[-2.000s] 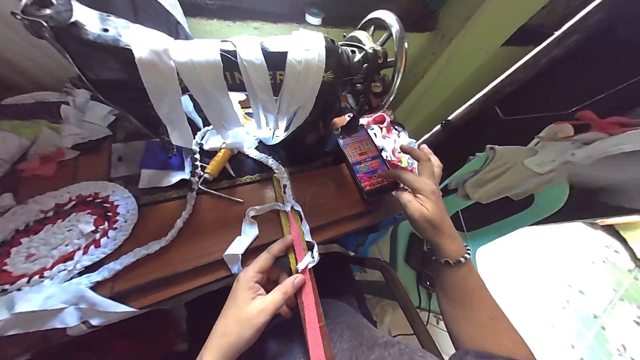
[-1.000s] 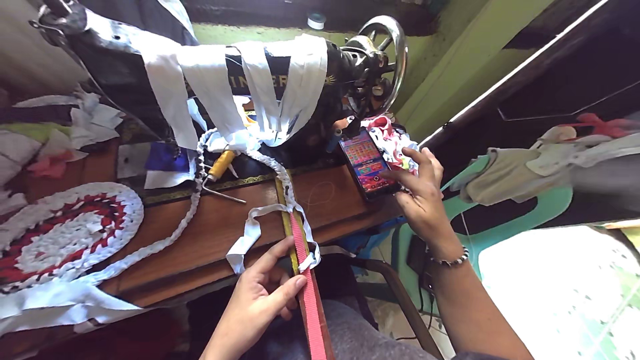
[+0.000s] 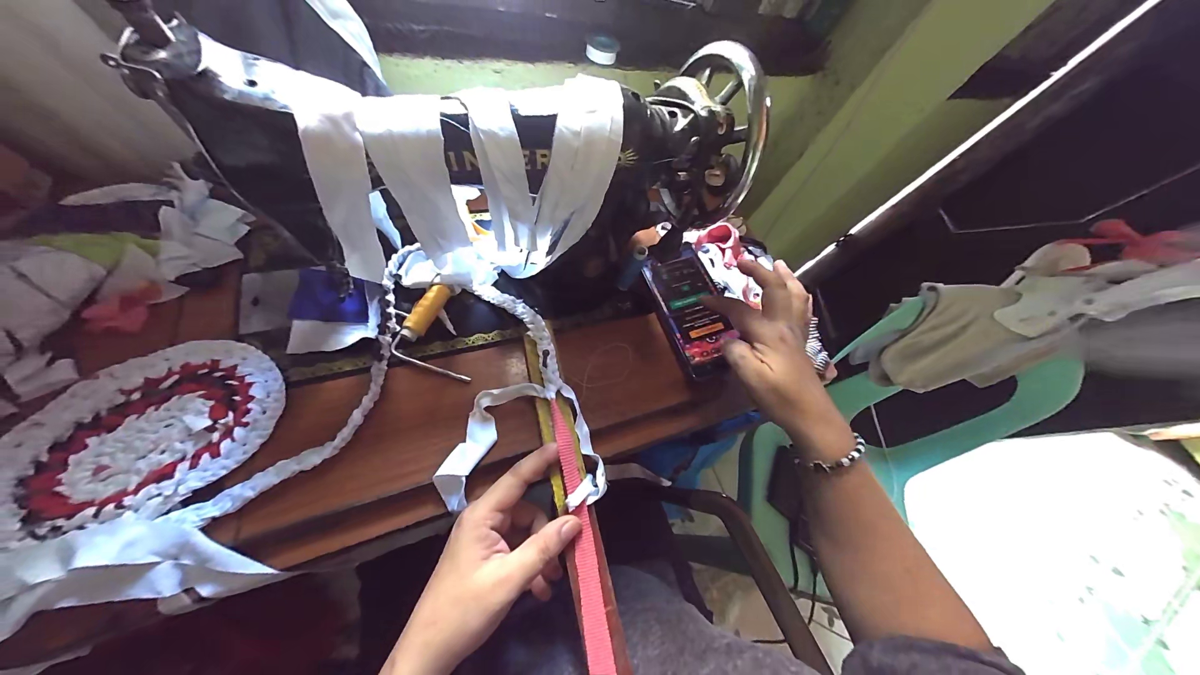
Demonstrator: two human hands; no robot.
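My left hand (image 3: pixel 511 544) pinches a flat pink strip (image 3: pixel 583 553) between thumb and fingers; a yellow-edged strip lies under it. A white braided fabric cord (image 3: pixel 328 445) loops from an oval red-and-white braided rug (image 3: pixel 141 431) up to the sewing machine and down to the pink strip, with a loose white tail (image 3: pixel 480 436). My right hand (image 3: pixel 773 347) has its fingertips at the lit screen of a smartphone (image 3: pixel 689 314), which leans at the machine's right end. Whether that hand bears any of the phone's weight is unclear.
A black sewing machine (image 3: pixel 525 131) draped with white fabric strips stands behind, its metal handwheel (image 3: pixel 750 131) at the right. A yellow-handled tool (image 3: pixel 427 312) lies below it. Fabric scraps (image 3: pixel 192 230) are at left. A green plastic chair (image 3: pixel 994 403) with clothes stands right.
The phone's screen shows a different, darker display with coloured buttons. My right fingers have shifted slightly over it. My left hand keeps its grip on the strip.
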